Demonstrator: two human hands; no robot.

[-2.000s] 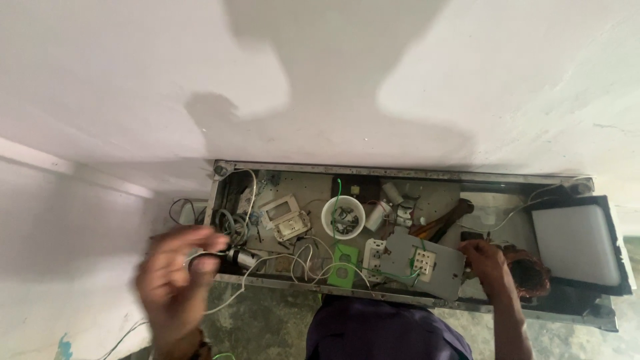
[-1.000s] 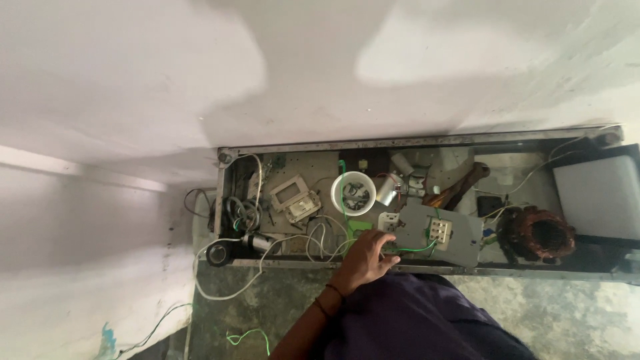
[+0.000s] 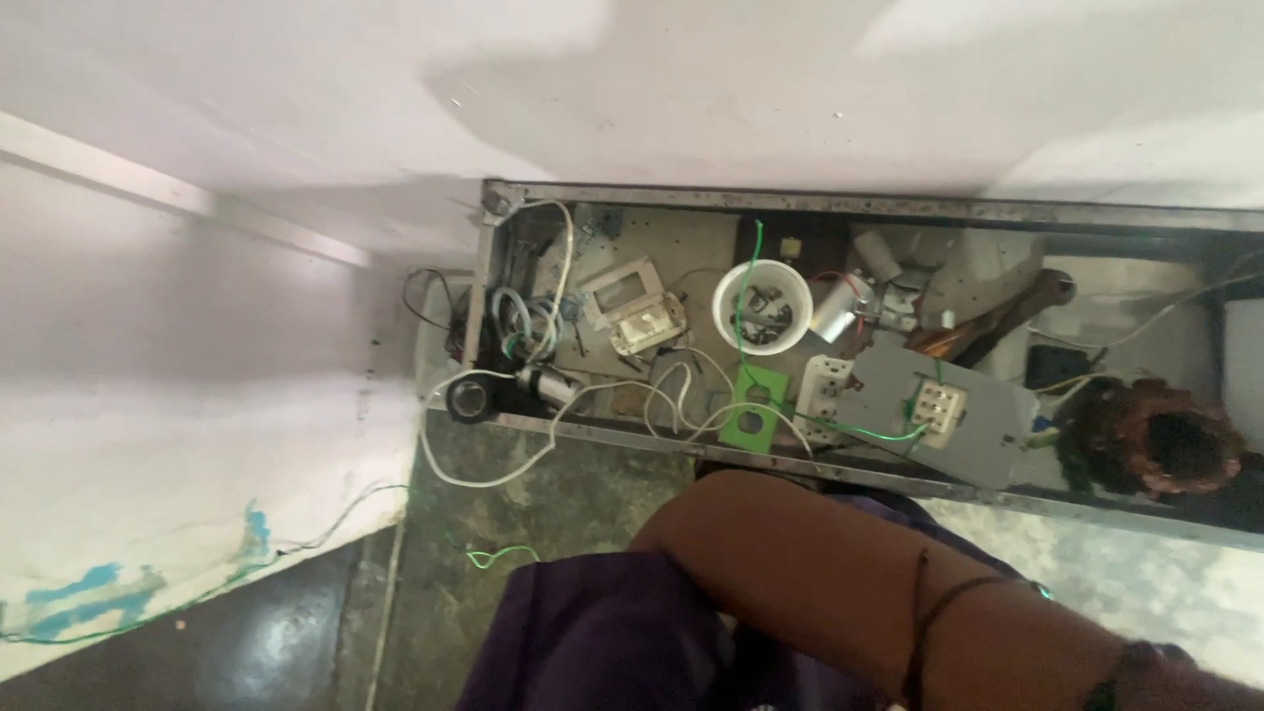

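Observation:
A bare forearm [image 3: 849, 563] with a thin dark cord around it crosses the lower right; its hand is out of view, and so is the other hand. Beyond the forearm, a grey plate [image 3: 869, 395] bears a small white terminal block [image 3: 938, 411] with green wire on it. A white socket piece [image 3: 825, 397] and a green plate with two openings [image 3: 772, 385] lie to its left. Above them stands a white tub [image 3: 718, 311] of small metal parts. A silver cylinder [image 3: 842, 308] lies beside the tub.
A metal-edged tray [image 3: 612, 434] holds these things, a switch frame and box [image 3: 647, 326], coiled cable [image 3: 512, 321] and a large copper-coloured coil [image 3: 1086, 434]. White cable [image 3: 484, 484] loops over its near edge. Walls stand behind and at left. Green wire [image 3: 504, 553] lies on the floor.
The hand that was by the green plate one second ago has left the view, and a forearm now crosses the lower right. The right hand, at the grey plate two seconds ago, is gone from view.

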